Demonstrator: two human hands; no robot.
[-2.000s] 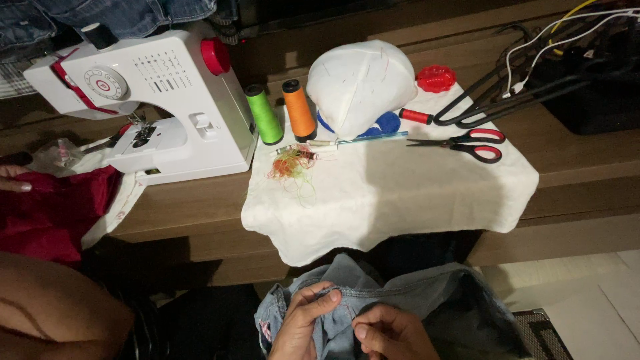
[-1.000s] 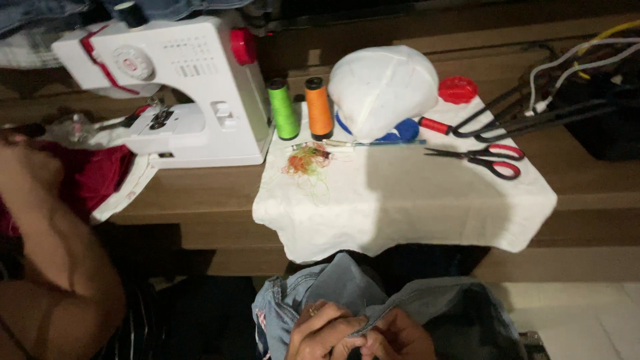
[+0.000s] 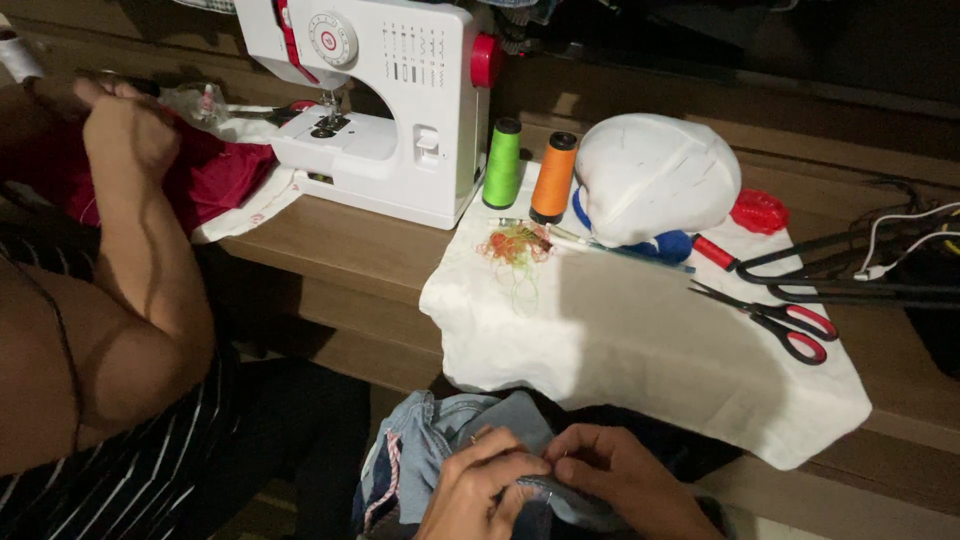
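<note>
A light blue denim garment (image 3: 431,457) with a pink and white cord lies at the bottom centre, below the bench edge. My left hand (image 3: 487,480) grips a folded edge of it. Close beside, my right hand (image 3: 615,469) pinches the same edge with thumb and forefinger; whether it also holds a needle is too small to tell. On a white cloth (image 3: 510,345) beyond my hands lie tangled orange and green threads (image 3: 517,251) and black-and-red scissors (image 3: 780,319). Green (image 3: 502,165) and orange (image 3: 553,178) thread spools stand behind, near a rounded white fabric form (image 3: 660,176).
A white sewing machine (image 3: 442,112) stands left of the cloth. Another person (image 3: 135,300) sits at the left, hands on dark red fabric (image 3: 217,169). A red thread spool (image 3: 714,253), black metal bars (image 3: 840,289) and white cables (image 3: 900,232) lie at the right.
My hands have come closer together at the denim edge since the earliest frame. The other person's arm has come further into view, with hands raised over the red fabric.
</note>
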